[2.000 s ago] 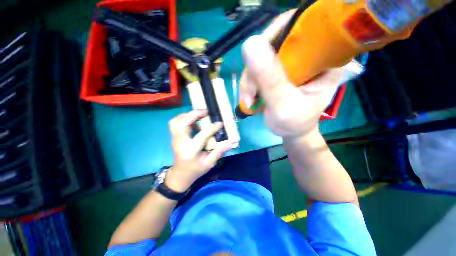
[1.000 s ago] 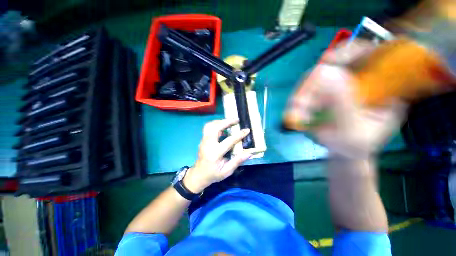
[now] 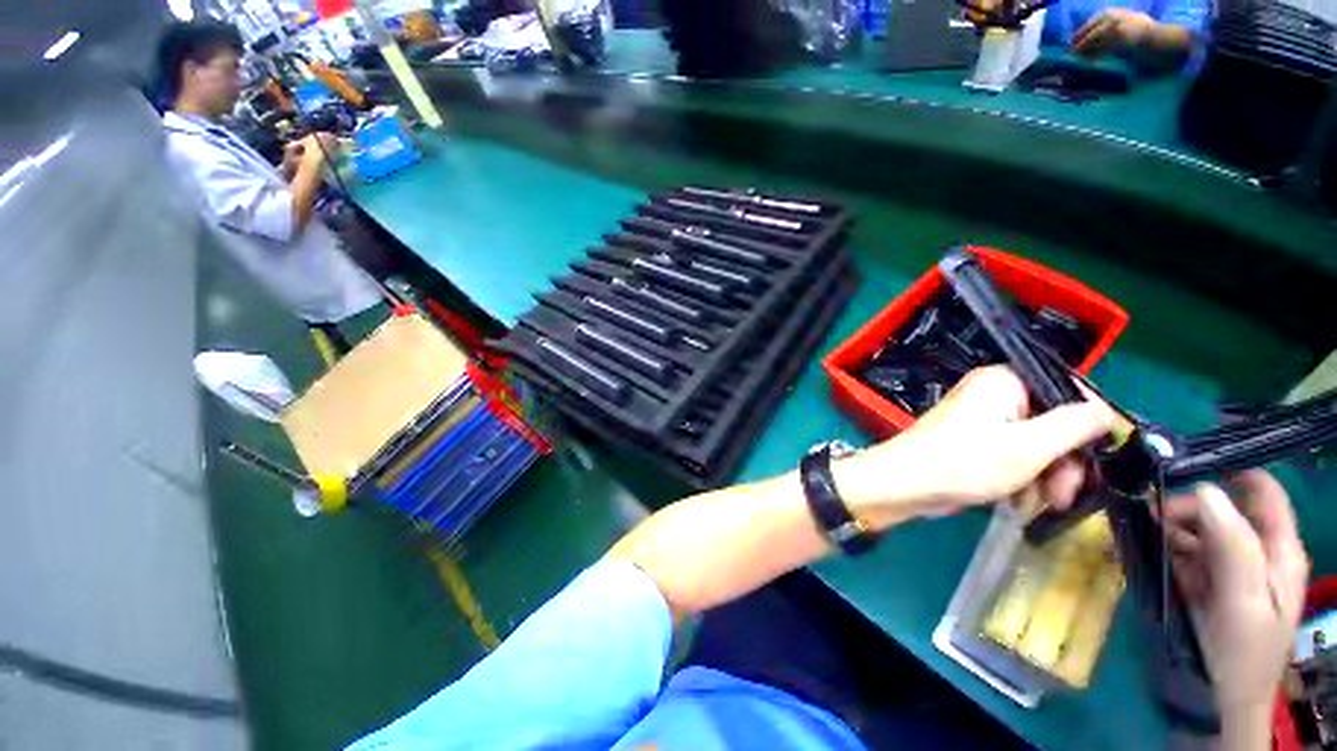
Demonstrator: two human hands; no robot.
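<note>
The black three-legged stand (image 3: 1136, 462) is spread and raised above the cream fixture (image 3: 1048, 594) at the right. My left hand (image 3: 1012, 440) grips it near the hub, on the leg that points up and left. My right hand (image 3: 1239, 565) is at the stand's right side, below the leg that points right; its fingers are curled beside the lower leg, and its contact with the stand is partly hidden. The red bin (image 3: 865, 404) of small black parts lies behind my left hand. The orange screwdriver does not show.
Black ribbed trays (image 3: 733, 396) holding folded stands lie left of the bin. A cardboard-topped stack (image 3: 374, 389) with blue sheets stands at floor level. A person (image 3: 257, 198) works at the upper left; another person's hand (image 3: 1114, 30) is across the bench.
The view has swung left. The stand has been lifted off the fixture and tilted. My left hand has moved up near its hub. My right hand has let go of the screwdriver and come to the stand.
</note>
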